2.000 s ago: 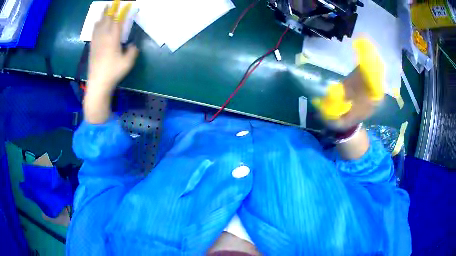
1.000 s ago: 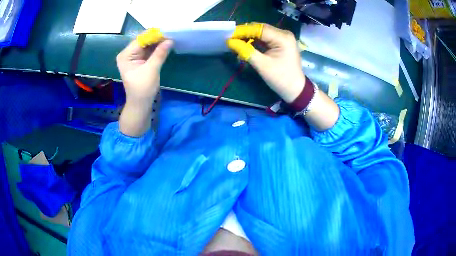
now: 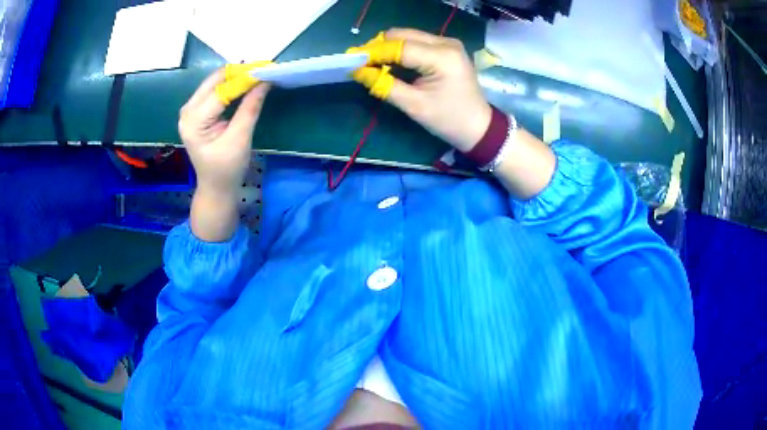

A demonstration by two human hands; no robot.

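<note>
A thin pale plate [image 3: 309, 70] is held up nearly edge-on above the green bench, between both hands. My left hand [image 3: 220, 126] grips its left end with thumb and fingers, with yellow cots on some fingertips. My right hand [image 3: 433, 84] pinches its right end between cot-covered thumb and fingers. The plate's far side is hidden. I cannot tell whether it is glass, mirror or sheet.
White squares [image 3: 147, 38] lie at the back left. Part of the black housing [image 3: 526, 8] shows at the top edge. A white work sheet [image 3: 580, 59] is taped at right. A red wire [image 3: 363, 141] hangs over the front edge. A blue bin [image 3: 27, 52] stands at left.
Two seconds ago the hands were apart, the left over a white square. One second ago both held the plate. Now it is tilted more edge-on and slightly left, and the view has shifted.
</note>
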